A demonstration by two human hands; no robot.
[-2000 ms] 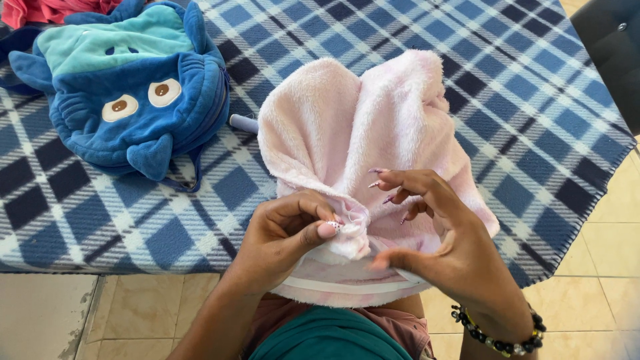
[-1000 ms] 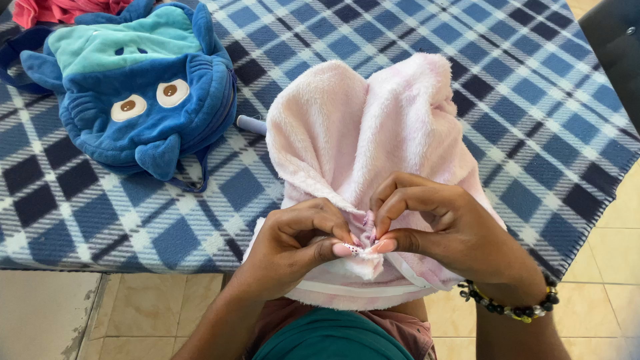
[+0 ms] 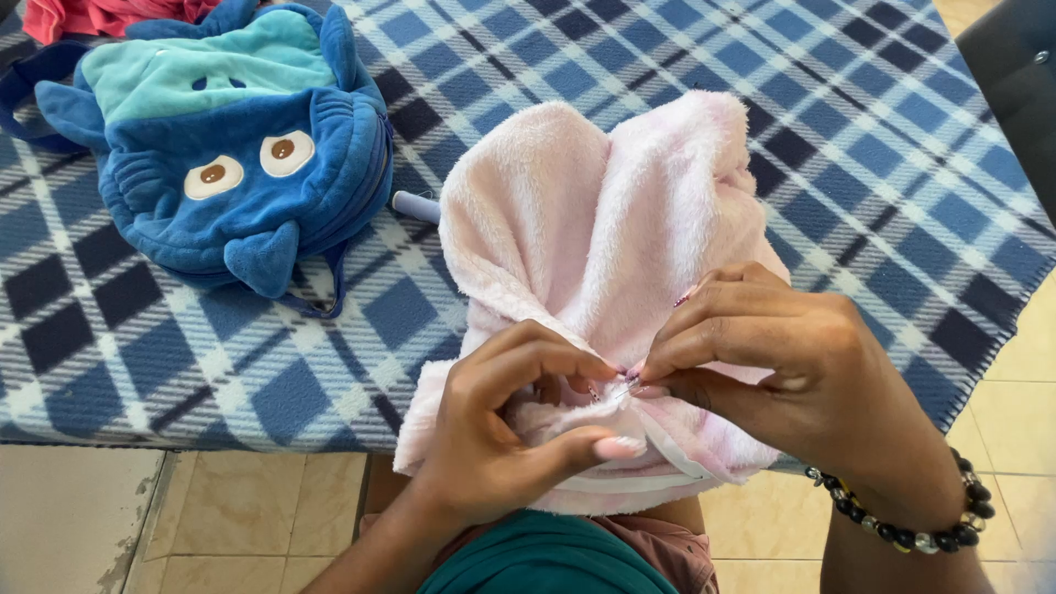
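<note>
A pale pink plush fabric piece (image 3: 536, 190) lies bunched at the table's front edge, with a white band along its lower side. My left hand (image 3: 528, 404) holds a gathered part of it between the fingers, the thumb lying apart below. My right hand (image 3: 742, 355) pinches with thumb and forefinger at the same spot, close to my left fingertips. A thin, shiny thing shows between the fingertips; it is too small to tell what it is. Partly under the fabric's left side lies a pale lavender thread spool or tube (image 3: 417, 207).
A blue plush animal-shaped backpack (image 3: 223, 148) with embroidered eyes lies at the left, its strap reaching toward the fabric. Behind it is a coral-pink cloth (image 3: 115, 16). A blue plaid fleece cloth (image 3: 841, 165) covers the table. A dark chair (image 3: 1019, 91) stands beyond the right edge.
Two seconds ago my right hand was apart from the cloth with spread fingers; it now pinches beside my left fingertips. My left thumb has come away from the gathered part since one second ago.
</note>
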